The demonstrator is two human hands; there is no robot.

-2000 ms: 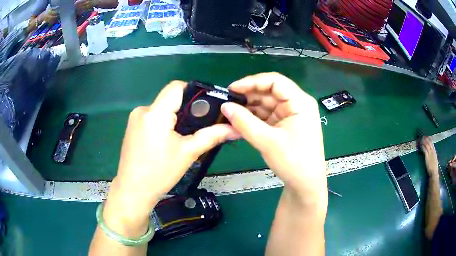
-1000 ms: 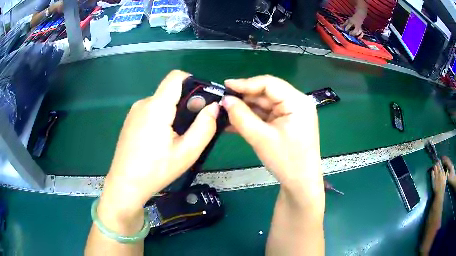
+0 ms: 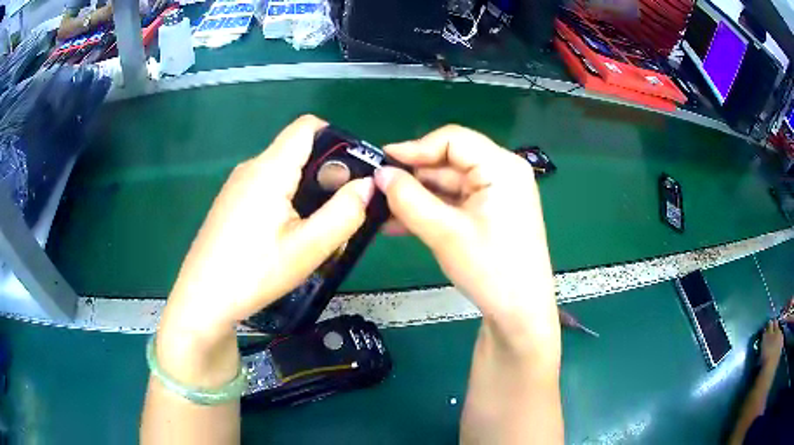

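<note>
A black phone housing (image 3: 306,193) is held tilted above the rail, its top end up and to the right. A round silver disc (image 3: 333,175), a thin red wire curving around it and a pale strip (image 3: 365,154) show at that end. My left hand (image 3: 261,230) grips the housing along its left side, thumb across its face. My right hand (image 3: 474,209) pinches the top right corner beside the strip with thumb and forefinger. Any small part between the fingertips is hidden. Stacked black housings (image 3: 335,369) lie on the near bench below my left hand.
A pale metal rail (image 3: 418,308) divides bench and belt. Two phones, one near the right hand (image 3: 537,160) and one farther right (image 3: 671,202), lie on the belt. A slim pointed tool (image 3: 576,323) and a flat dark slab (image 3: 703,319) lie right. Another person's arm (image 3: 766,369) is lower right.
The held housing and both hands have shifted slightly left and up. The belt phones have moved left, and the one at far left has gone out of view. The hand over the red tray has gone.
</note>
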